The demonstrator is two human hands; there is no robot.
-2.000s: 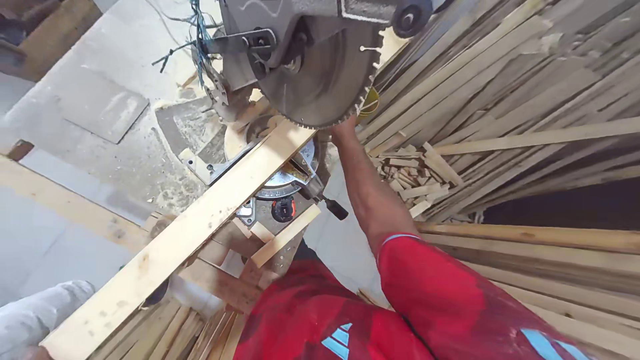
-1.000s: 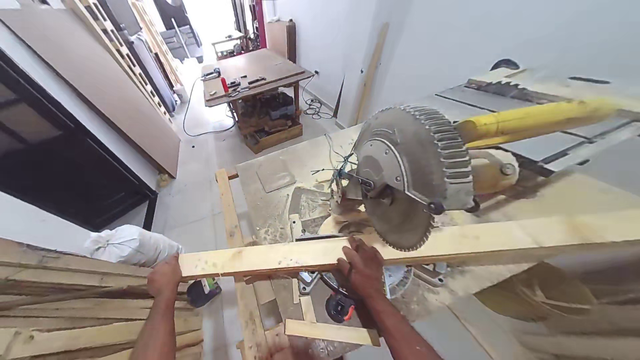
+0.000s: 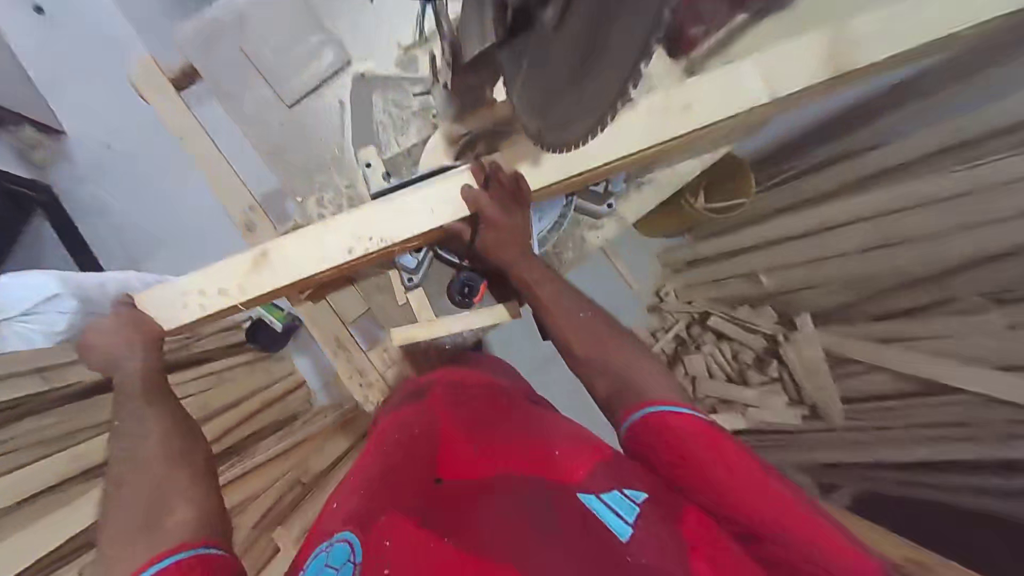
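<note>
A long, pale wooden board (image 3: 320, 254) lies across the base of a miter saw, running from lower left to upper right. My left hand (image 3: 124, 336) grips its left end. My right hand (image 3: 498, 210) holds the board near its middle, fingers over the top face, just left of the saw's toothed circular blade (image 3: 588, 76). The blade is raised behind and above the board; whether it spins I cannot tell. Part of the saw's metal base (image 3: 554, 220) shows under the board, right of my right hand.
Stacked boards lie at the lower left (image 3: 240, 432) and right (image 3: 880, 208). A heap of wood offcuts (image 3: 732, 360) is on the right, below a yellowish bucket (image 3: 720, 188). A white sack (image 3: 56, 308) sits by my left hand. A short wood strip (image 3: 456, 322) lies below the saw.
Two seconds ago my right hand was beneath the blade area; now it grips the board left of the blade. The board now extends past the blade to the right. The view has swung strongly.
</note>
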